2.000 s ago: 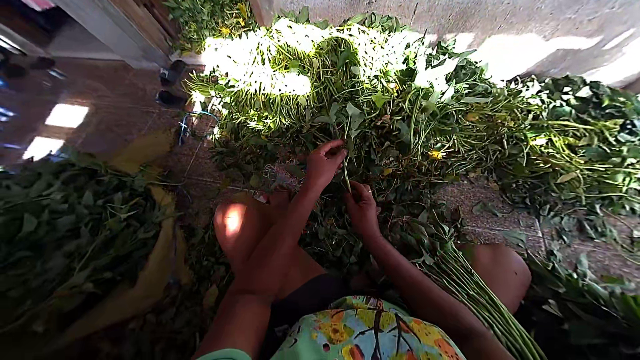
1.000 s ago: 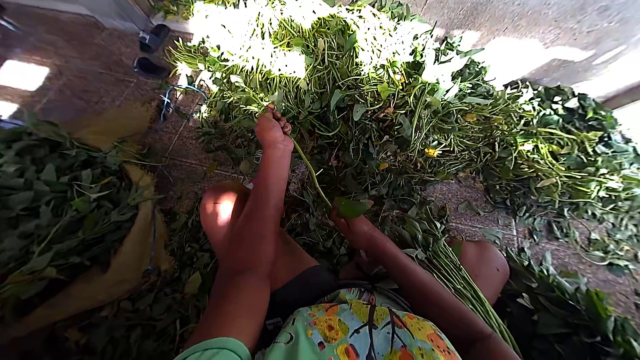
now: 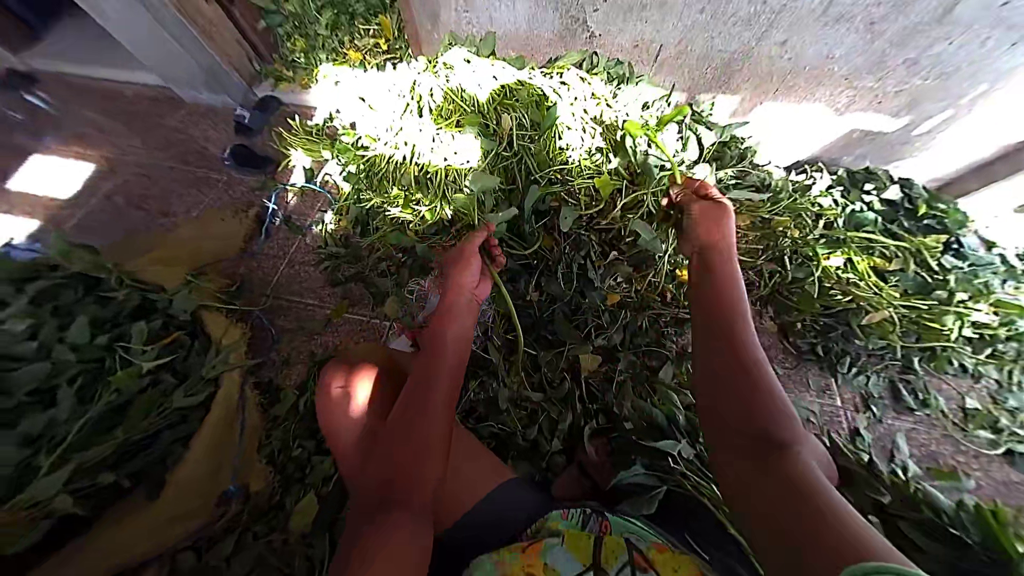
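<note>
My left hand (image 3: 474, 260) is closed on a long green plant stem (image 3: 510, 308) that hangs down from it over the dark leaves. To its right and a little higher, my right hand (image 3: 701, 214) grips a green leafy shoot (image 3: 662, 144), whose tip points up and left. In front of both hands lies a big heap of cut leafy stems (image 3: 512, 176), partly in bright sun. A bundle of stems (image 3: 696, 480) lies by my lap, partly hidden by my right arm.
At the left, a yellowish sack cloth (image 3: 232, 416) lies beside leafy greens (image 3: 88, 376). Dark sandals (image 3: 250, 158) and a blue cord (image 3: 272, 210) are on the tiled floor. A concrete wall (image 3: 720, 48) stands behind the heap, and more vines (image 3: 896, 264) spread at the right.
My right hand has moved from near my lap up and to the right, over the heap, and a shoot now shows in it. The stem no longer spans between both hands.
</note>
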